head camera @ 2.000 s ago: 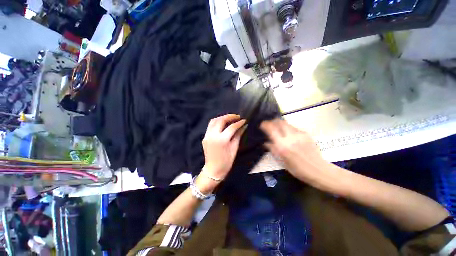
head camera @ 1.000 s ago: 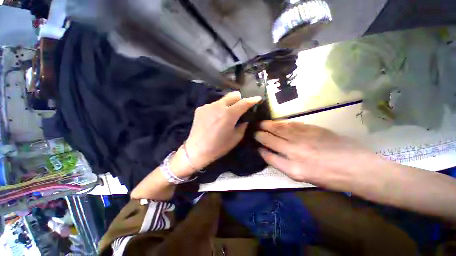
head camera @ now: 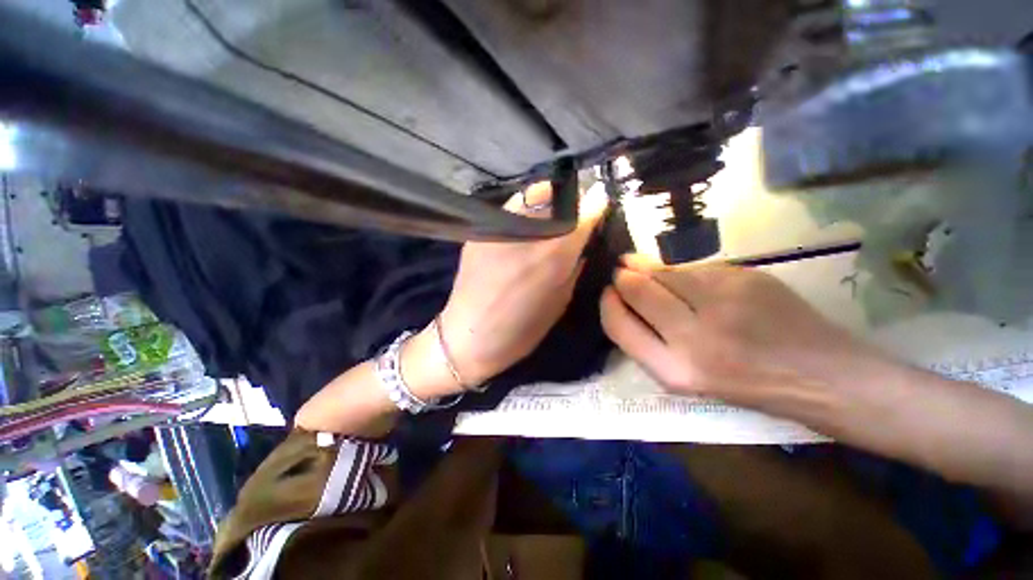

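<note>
The black garment [head camera: 329, 295] lies heaped left of the needle and runs under both hands. My left hand [head camera: 515, 278] is at the needle area, its fingertips on the cloth beside the foot, partly hidden behind the curved metal guard [head camera: 374, 204]. My right hand [head camera: 702, 317] has its fingertips on the cloth edge just in front of the foot, close to the left hand. The presser foot area [head camera: 606, 176] is lit and mostly hidden by fingers. A black spring-loaded part [head camera: 688, 232] stands right of it.
The machine head [head camera: 374, 85] fills the top. A large blurred knurled knob [head camera: 895, 119] hangs at upper right. Translucent grey-green scraps [head camera: 963, 249] lie right on the bed. Ruler tape [head camera: 589, 406] runs along the front edge. Coloured cords [head camera: 91, 414] are at far left.
The view has moved much closer to the machine head. Both hands have come up to the needle with the cloth; the left fingers now reach behind the guard.
</note>
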